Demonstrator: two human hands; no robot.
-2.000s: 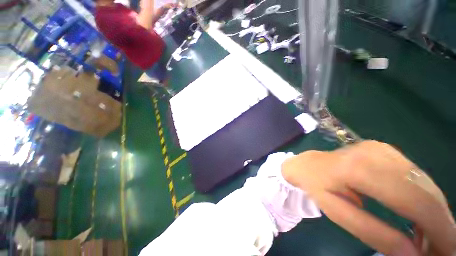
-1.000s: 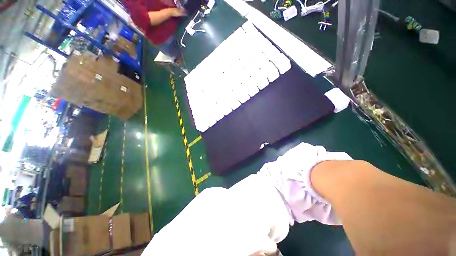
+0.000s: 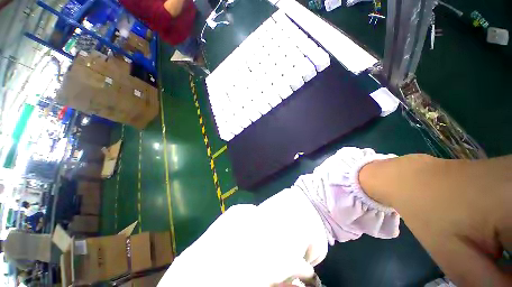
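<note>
My left hand reaches in from the bottom in a pale lilac sleeve cover. It is cut off by the right edge, and its fingertips and anything in them are hidden. My right hand is not in view. A grid of small white housing shells lies in rows on the far left part of a black tray, beyond my sleeve. A sliver of white pieces shows at the bottom right edge, below my hand.
A metal post and a cluttered rail stand right of the tray. Corded parts and a white adapter piece lie on the belt beyond. A person in a red top is at the upper left. Cartons stand on the floor.
My left hand has moved right, partly out of the picture, and its fingers no longer show. The camera view has shifted, with the tray now higher in the picture.
</note>
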